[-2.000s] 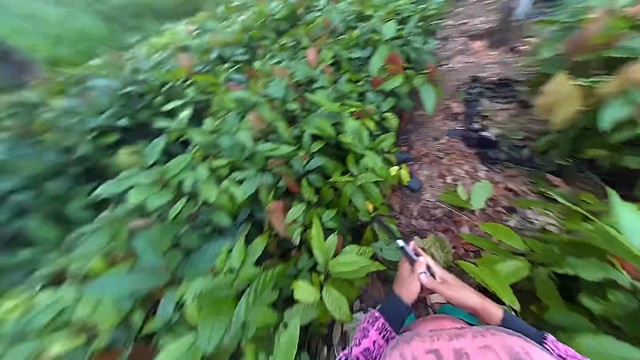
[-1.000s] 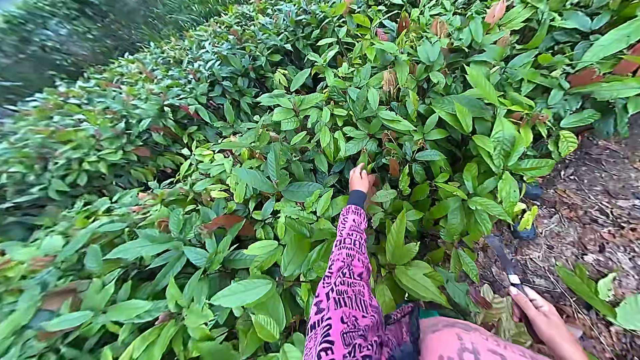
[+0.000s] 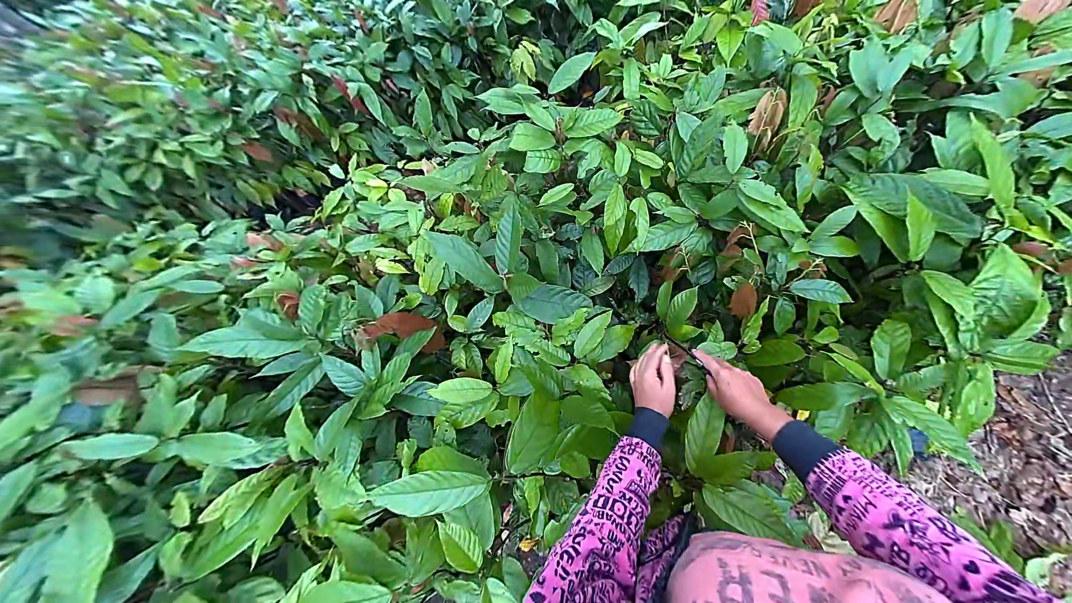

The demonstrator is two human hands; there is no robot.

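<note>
Both my hands reach into dense green seedlings (image 3: pixel 544 301) and sit close together, right of centre and low in the head view. My left hand (image 3: pixel 653 381) has its fingers curled down among the leaves; what lies between them is hidden. Just to its right, my right hand (image 3: pixel 737 392) is closed on a thin dark tool (image 3: pixel 682 346), probably a knife, pointing up and left past my left fingertips. Its handle is mostly covered by my fingers. Leaves surround both hands.
More leafy seedlings (image 3: pixel 251 343) spread left and ahead, some with reddish-brown leaves. Brown leaf litter (image 3: pixel 1026 452) covers the ground at the lower right. My pink printed top (image 3: pixel 779 569) shows at the bottom edge.
My right hand has moved with its tool from over the litter at the right into the plants beside my left hand. Two seconds ago both hands were together near the path.
</note>
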